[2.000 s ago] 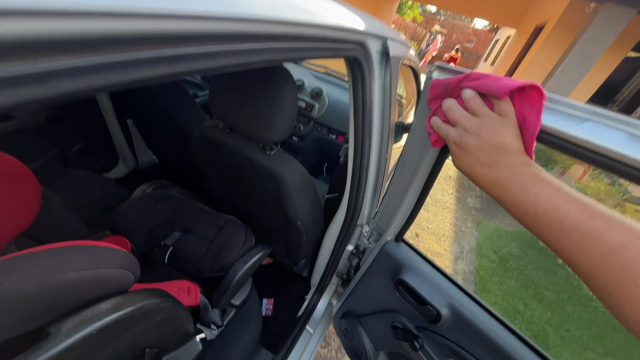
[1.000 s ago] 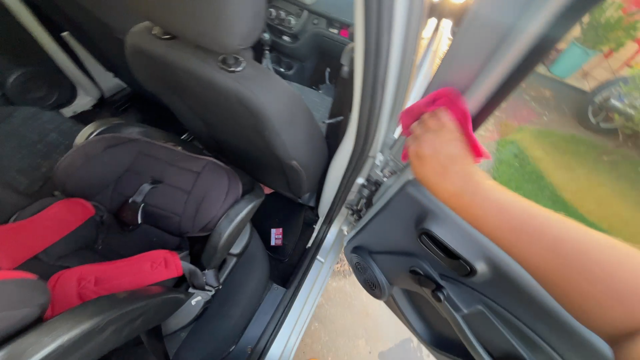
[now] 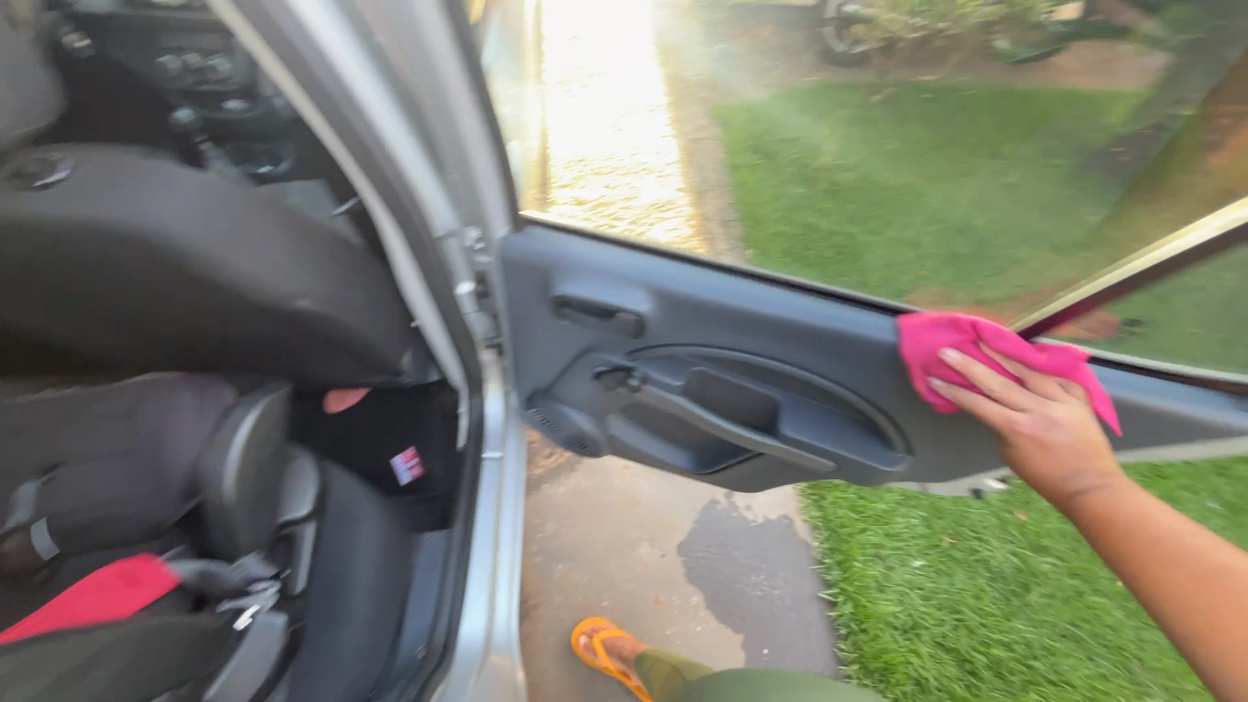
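Note:
A pink cloth point(image 3: 960, 341) lies under the fingers of my right hand point(image 3: 1048, 424), pressed against the upper edge of the dark grey inner panel of an open car door point(image 3: 858, 361), below the window glass. The fingers are spread over the cloth, near the slanted divider of the window. To the left along the panel are the inner door handle point(image 3: 600, 315), a window crank point(image 3: 619, 376) and the armrest pull point(image 3: 736, 429). My left hand is out of view.
The silver door pillar point(image 3: 502, 526) stands left of the door. Inside the car are a front seat point(image 3: 185, 263) and a child seat with red straps point(image 3: 97, 595). My foot in an orange flip-flop point(image 3: 606, 653) is on wet-patched pavement, beside grass point(image 3: 1014, 585).
My right hand has moved with the pink cloth from the window frame near the hinge side to the panel's top edge, farther out along the door. The view has tilted down.

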